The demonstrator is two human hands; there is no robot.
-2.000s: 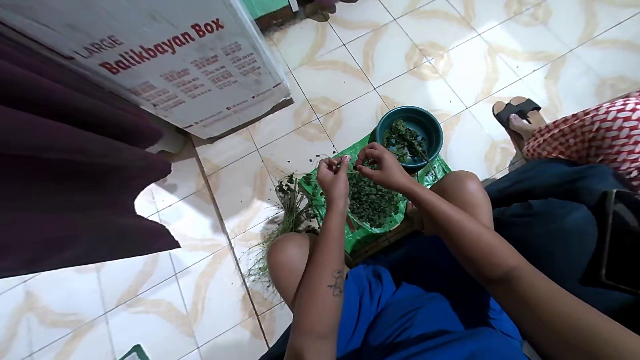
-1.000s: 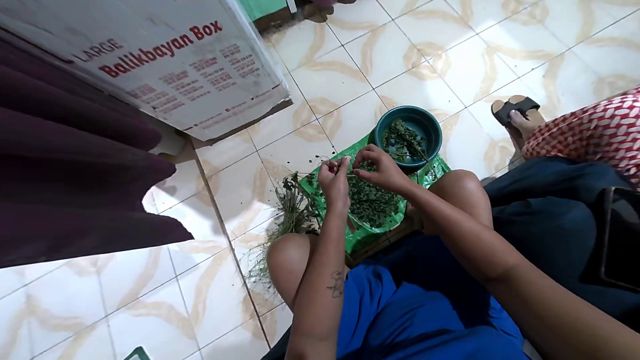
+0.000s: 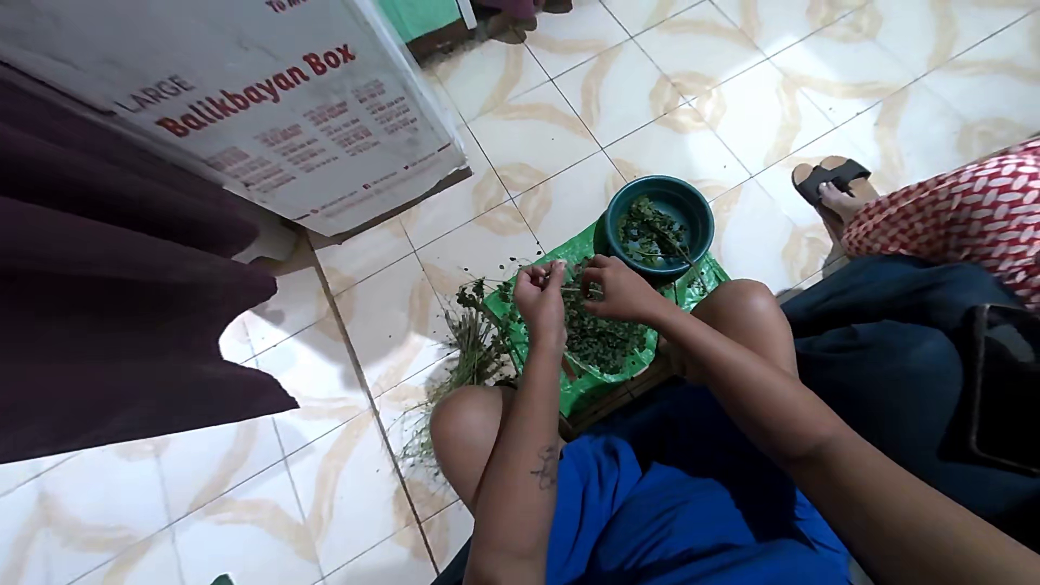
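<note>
A thin plant stem (image 3: 571, 289) runs between my two hands above a heap of small green leaves (image 3: 605, 340). My left hand (image 3: 542, 296) has its fingertips closed on one end of the stem. My right hand (image 3: 617, 288) pinches the stem from the other side, thumb and forefinger together. Under the leaves lies a green plastic sheet (image 3: 587, 396). Just beyond my right hand stands a round dark-green plastic basin (image 3: 700, 213) with leafy sprigs (image 3: 650, 231) in it. A bundle of long thin stems (image 3: 470, 349) lies on the floor left of the sheet.
A large white cardboard box (image 3: 325, 175) stands at the upper left, beside a dark purple curtain (image 3: 122, 325). At the right sits another person in dark trousers (image 3: 886, 357), near red-and-white patterned cloth (image 3: 951, 211) and a sandalled foot (image 3: 837, 191). Leaf bits dot the tiled floor (image 3: 520, 154).
The curtain's lower edge has swung a little between the frames. Both hands stay close together over the leaf heap.
</note>
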